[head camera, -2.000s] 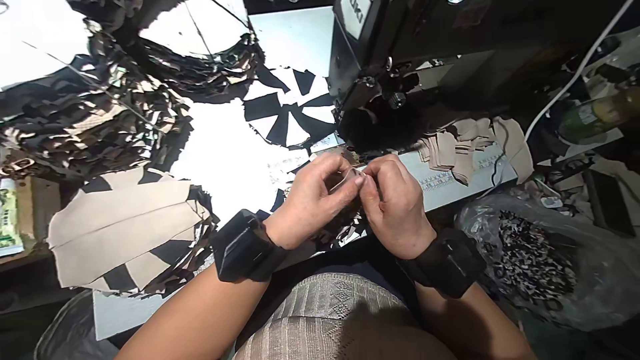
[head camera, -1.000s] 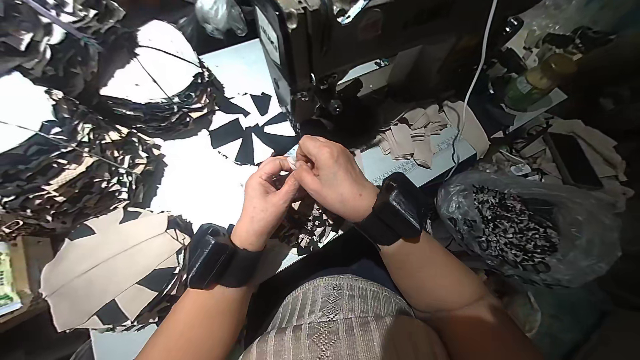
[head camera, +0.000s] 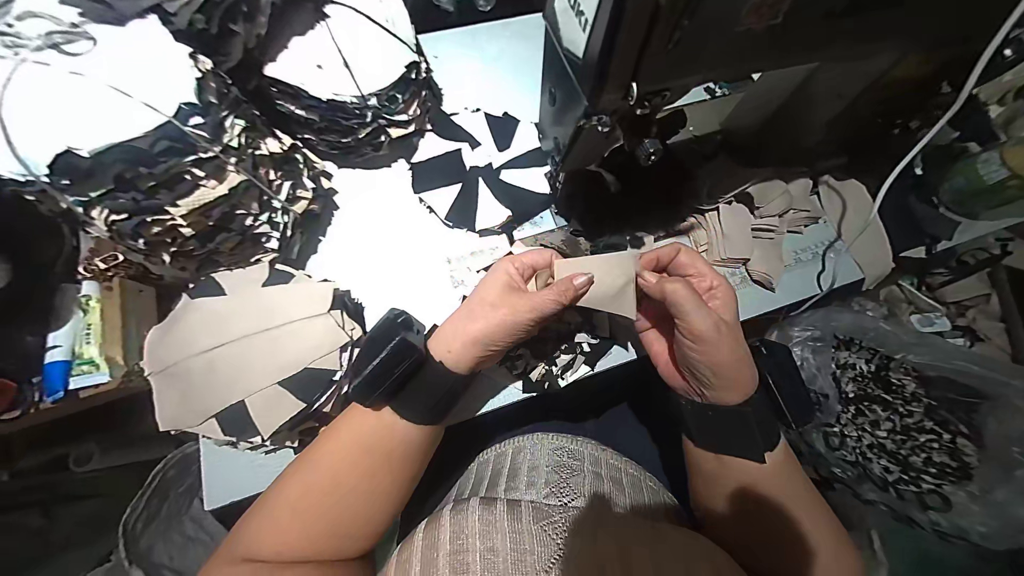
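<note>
Between my hands is a small beige piece of fabric (head camera: 600, 280), held up above the table's front edge. My left hand (head camera: 512, 308) pinches its left side, thumb on top. At its right edge, the fingers and thumb of my right hand (head camera: 696, 320) grip it. Just behind my hands stands a dark sewing machine (head camera: 592, 120); its needle area is lost in shadow. A round black-and-white pieced panel (head camera: 480, 172) lies left of the machine. Small black and white scraps (head camera: 568, 360) lie under my hands.
Stacked beige pieces (head camera: 740, 232) lie right of the machine, near a white cable (head camera: 920, 152). A clear plastic bag (head camera: 896, 416) of scraps sits at the lower right. To the left are a beige and black pieced stack (head camera: 248, 344) and large fabric piles (head camera: 216, 184).
My hands, close together before, have moved apart, and a beige fabric piece now shows spread between them. The view has shifted.
</note>
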